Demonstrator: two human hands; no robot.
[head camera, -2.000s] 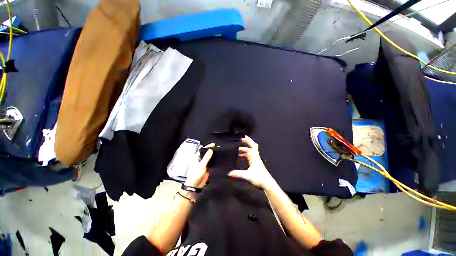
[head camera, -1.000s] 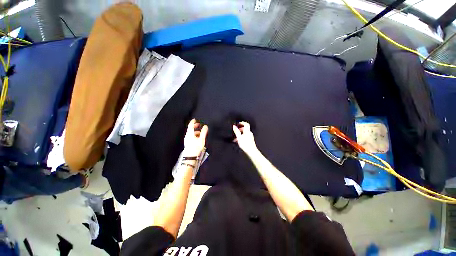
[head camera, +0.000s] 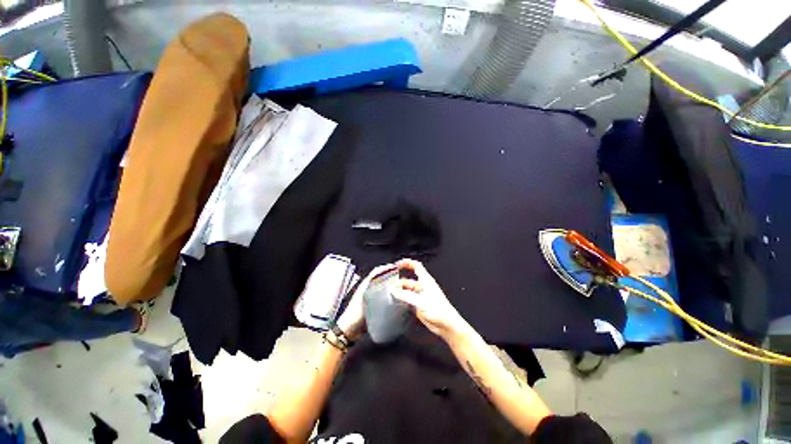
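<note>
A small grey palm-sized piece (head camera: 387, 307) is held up between my two hands, near my body at the table's front edge. My left hand (head camera: 357, 312) grips its left side, and its fingers are partly hidden behind the piece. My right hand (head camera: 422, 299) has its fingertips on the upper right of the piece. A flat stack of small light pieces (head camera: 324, 290) lies just left of my left hand. A loose black heap (head camera: 411, 229) lies on the dark table beyond my hands, with a small light strip (head camera: 367, 225) at its left.
Grey panels (head camera: 276, 178) and black cloth (head camera: 245, 290) lie at left beside a brown padded board (head camera: 178, 165). The iron (head camera: 574, 260) with yellow hoses stands at right, beside a blue rest (head camera: 646, 251). A blue block (head camera: 334, 68) is at the back edge.
My hands were apart over the table and have come together nearer my body, now holding the grey piece. The light stack is uncovered, and a light strip shows beside the black heap.
</note>
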